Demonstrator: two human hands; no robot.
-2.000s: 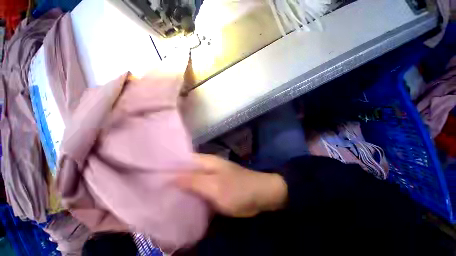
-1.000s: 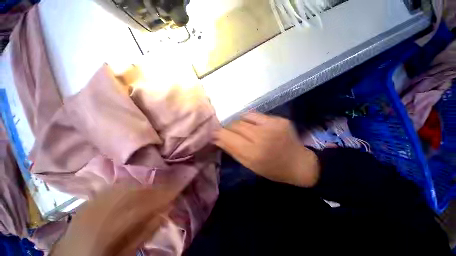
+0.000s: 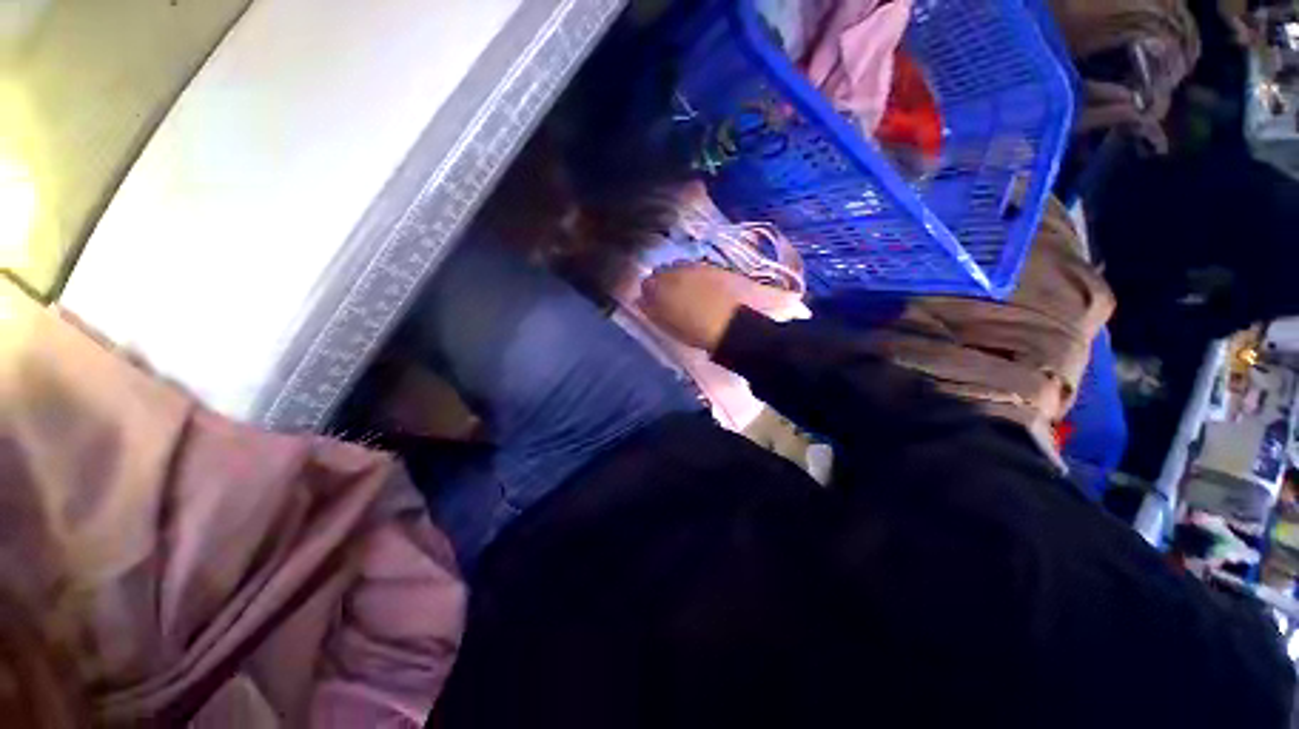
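Observation:
The dusty-pink garment cloth (image 3: pixel 299 570) lies in folds at the lower left, over the front edge of the machine table and down beside my lap. My right hand (image 3: pixel 691 302) is small and blurred, reaching down past my knee to a bundle of pale pink pieces with white strips (image 3: pixel 741 254) by the crate. Its fingers are not clear, so I cannot tell whether it grips them. A blurred reddish-brown patch in the lower left corner may be my left hand, but I cannot tell.
The white machine table (image 3: pixel 285 185) with its grey edge fills the upper left. A blue mesh crate (image 3: pixel 855 214) holding pink and red cloth stands beyond my right hand. Brownish-pink cloth (image 3: pixel 997 342) hangs near it. Shelves or another bench show at the far right.
The view has swung right, and the machine head has left the picture. My right hand has let go of the garment cloth and moved down to the bundle by the crate. My left hand is no longer clearly visible.

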